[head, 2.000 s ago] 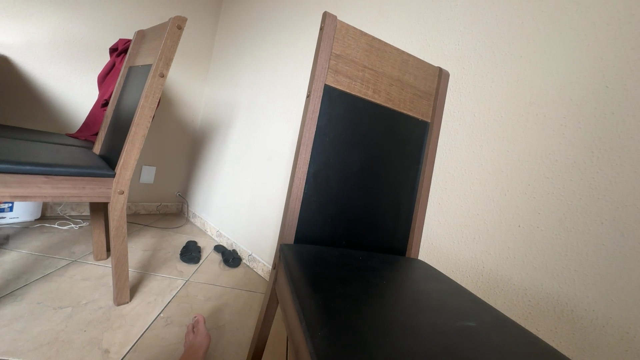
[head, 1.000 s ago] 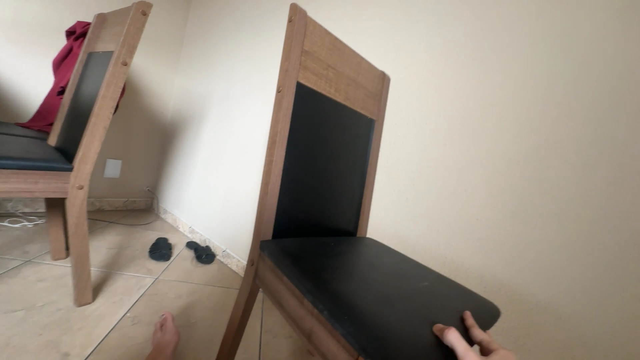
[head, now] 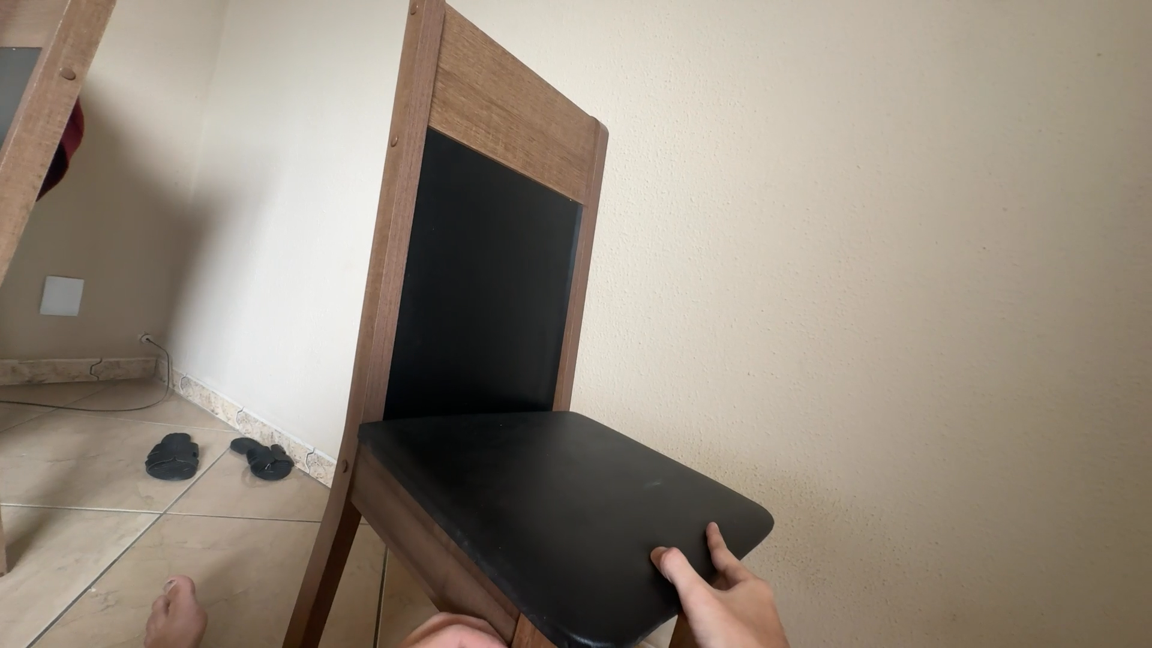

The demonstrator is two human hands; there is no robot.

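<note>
A wooden dining chair [head: 513, 99] with a black padded back and black seat [head: 558, 513] stands by the wall. My right hand [head: 724, 598] is at the seat's front corner, with thumb and a finger on its top and the other fingers out of sight around the edge. At the bottom edge of the view, my left hand [head: 454, 632] shows only in part, close to the side rail [head: 432, 540] beneath the seat; its fingers and what they hold are hidden.
Part of a second wooden chair [head: 54, 117] with dark red cloth [head: 63, 153] is at the left. Black sandals [head: 173, 456] lie on the tiled floor near the baseboard, where a cable [head: 168, 369] runs. A bare foot [head: 177, 614] is at lower left.
My right hand, absent in the oldest frame, came onto the seat's front corner and remains there. Part of my left hand has appeared at the bottom. The view has shifted right.
</note>
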